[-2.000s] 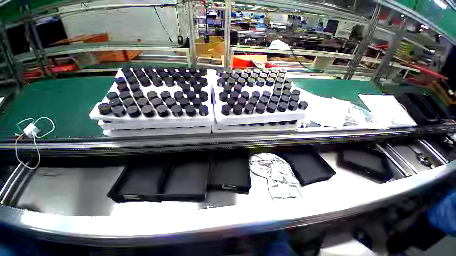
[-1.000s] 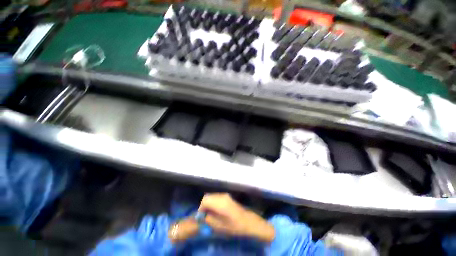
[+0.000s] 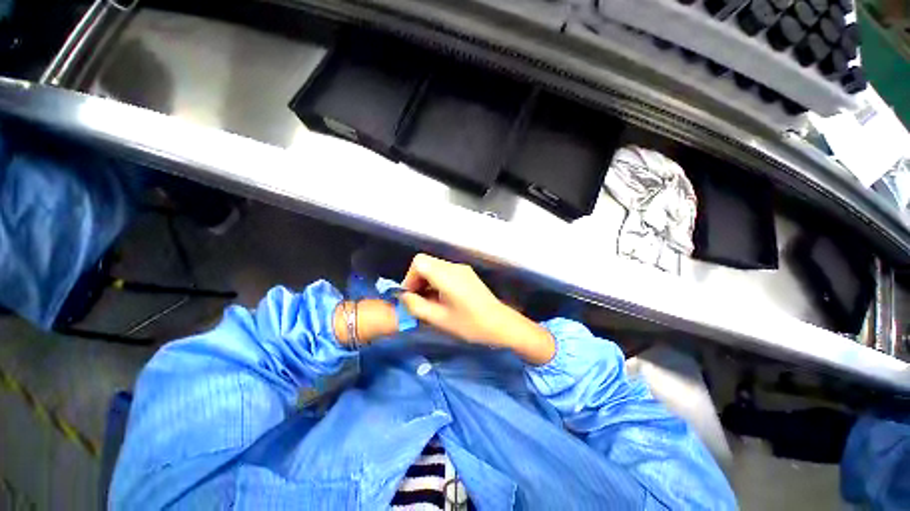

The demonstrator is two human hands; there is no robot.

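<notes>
A blue wrist strap (image 3: 404, 311) is around my left wrist, beside a thin pale bracelet (image 3: 351, 324). My right hand (image 3: 454, 301) reaches across my body, its fingers closed on the strap at the wrist. Only the wrist part of my left hand (image 3: 377, 319) shows clearly. Its fingers are hidden behind my right hand or lost in the dark below, so I cannot tell their shape. Both hands are in front of my blue smock, below the line's front edge.
The metal line edge (image 3: 449, 240) crosses ahead. Black trays (image 3: 464, 130) and a white cable bundle (image 3: 654, 205) lie in the channel. Foam trays with black cylinders (image 3: 798, 35) are at the upper right. Blue-sleeved people (image 3: 55, 235) sit on both sides.
My view has tilted down from the bench to my lap. My hands, out of view at first, came in together at the strap and now show more clearly.
</notes>
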